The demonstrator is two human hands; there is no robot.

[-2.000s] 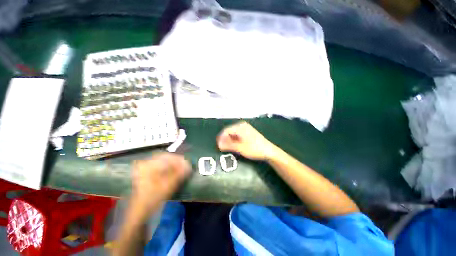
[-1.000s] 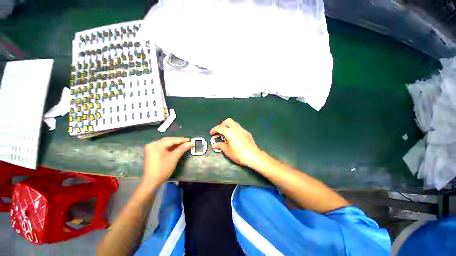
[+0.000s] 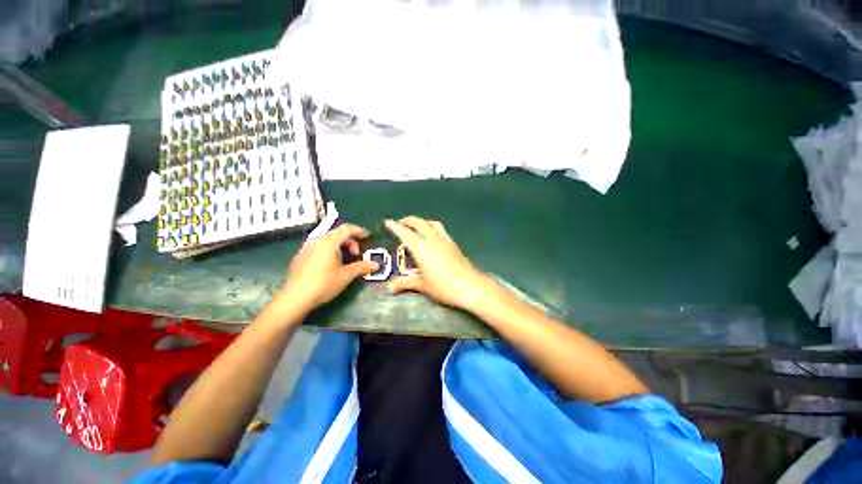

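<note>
Two small silver, rounded-square metal frames lie side by side near the bench's front edge. The left metal frame (image 3: 377, 265) shows almost whole, with a dark centre. My left hand (image 3: 329, 268) is beside it, thumb tip at its left edge, thumb and forefinger apart. The right metal frame (image 3: 404, 259) is partly hidden by my right hand (image 3: 436, 264), whose forefinger and thumb are spread above and below it. Whether my right hand grips it cannot be told. Left of my hands, a white parts board (image 3: 269, 198) carries rows of tiny dark and yellow parts.
A white sheet (image 3: 473, 90) covers a clear pocketed tray (image 3: 352, 163) at the back. A smooth white board (image 3: 76, 213) lies far left, with a white scrap (image 3: 142, 210) beside it. Ragged white layers (image 3: 832, 217) lie far right. A red stool (image 3: 93, 395) stands below the green bench (image 3: 699, 217).
Both hands were blurred and clear of the frames two seconds ago, then came to them. Since one second ago, my right hand's thumb and forefinger have spread apart. The whole view has shifted slightly.
</note>
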